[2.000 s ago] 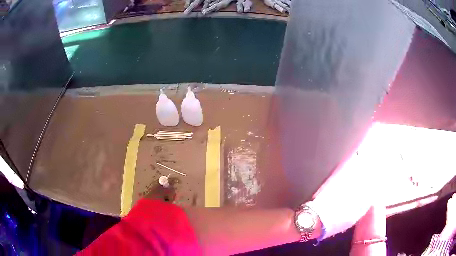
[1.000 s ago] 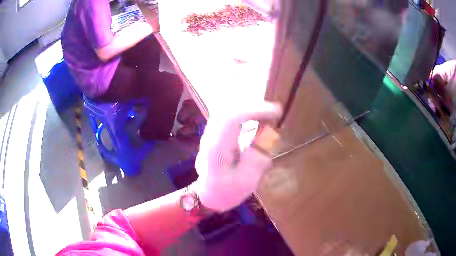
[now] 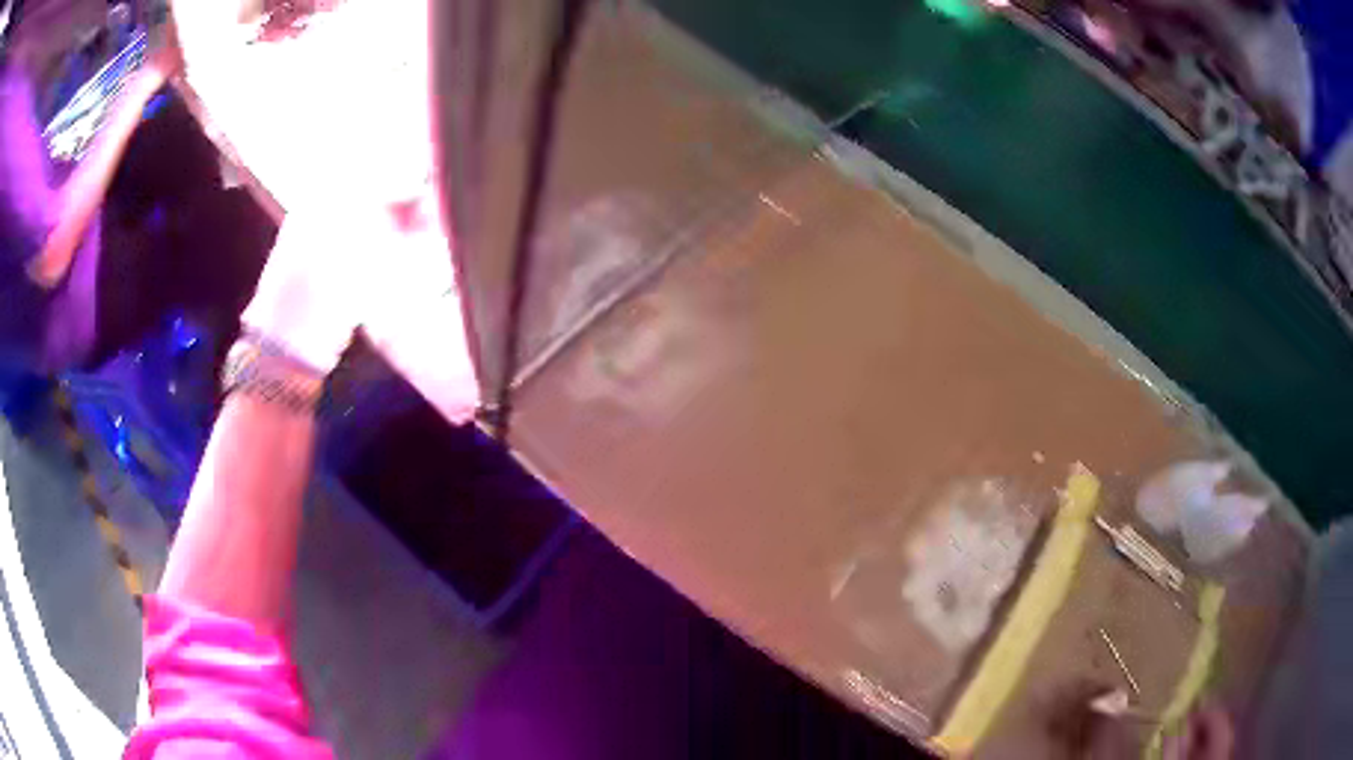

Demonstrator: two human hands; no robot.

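My left hand reaches over the brightly lit table at the upper left, past a watch and a pink sleeve. Glare washes out its fingers, so I cannot tell what it holds. A small skin-coloured patch at the bottom right edge may be part of my right hand, cut off and blurred. A thin swab lies near a small white cap between yellow tape strips. A bundle of pale swabs lies beside blurred white bottles.
A brown-covered bench has pale worn patches. A divider's dark edge stands beside the bright table. A green conveyor belt curves along the bench. Another person's arm and a blue stool are at the left.
The view has swung right since one second ago, bringing in the tape, swabs and bottles. My left hand now appears farther left, over the bright table.
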